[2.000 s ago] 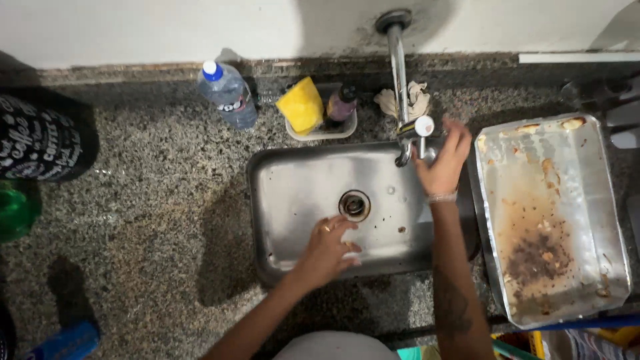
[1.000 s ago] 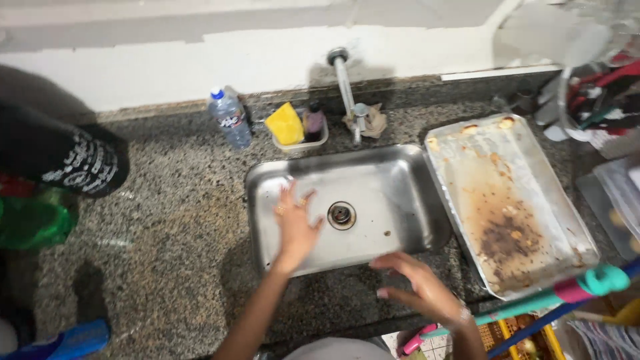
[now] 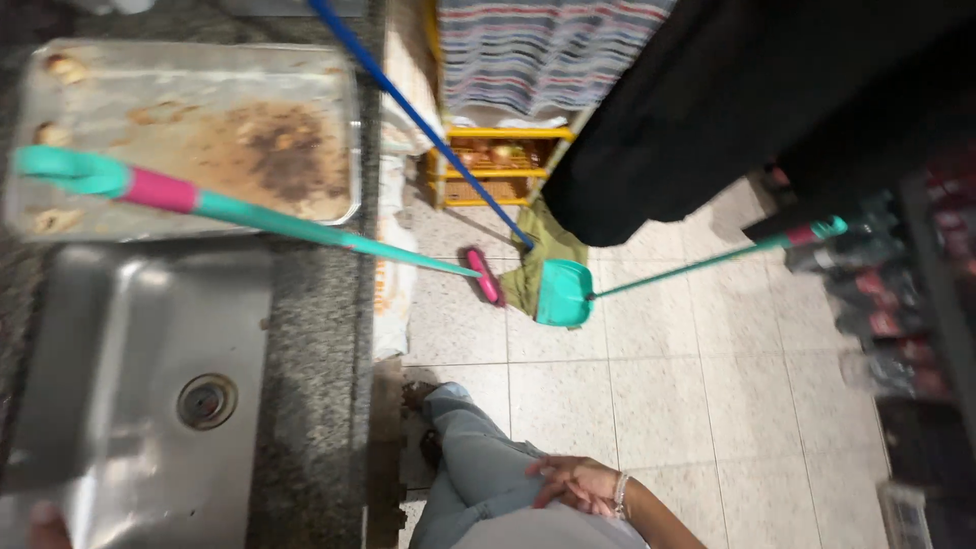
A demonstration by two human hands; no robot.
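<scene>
My right hand [image 3: 576, 484], with a bracelet at the wrist, is over the front of my body, fingers spread and slightly curled, holding nothing. Of my left hand only a blurred fingertip [image 3: 47, 526] shows over the stainless steel sink [image 3: 164, 320] at the lower left; the rest is out of view. Beyond the sink, a metal baking tray [image 3: 191, 88] with brown burnt residue lies on the granite counter [image 3: 313, 366]. A broom with a turquoise and pink handle [image 3: 282, 221] slants across the tray's near edge, its pink head [image 3: 485, 276] on the floor.
A turquoise long-handled dustpan [image 3: 564, 293] stands on the tiled floor [image 3: 656, 396] by an olive cloth [image 3: 560, 232] and a blue pole [image 3: 427, 126]. Behind are a yellow rack [image 3: 507, 133] under a striped cloth [image 3: 534, 53] and hanging black fabric [image 3: 686, 99]. Bottles [image 3: 877, 305] line the right side.
The view has swung far to the right, from the sink to the floor. My right hand has moved from the sink's edge to the front of my body; my left hand has mostly left view.
</scene>
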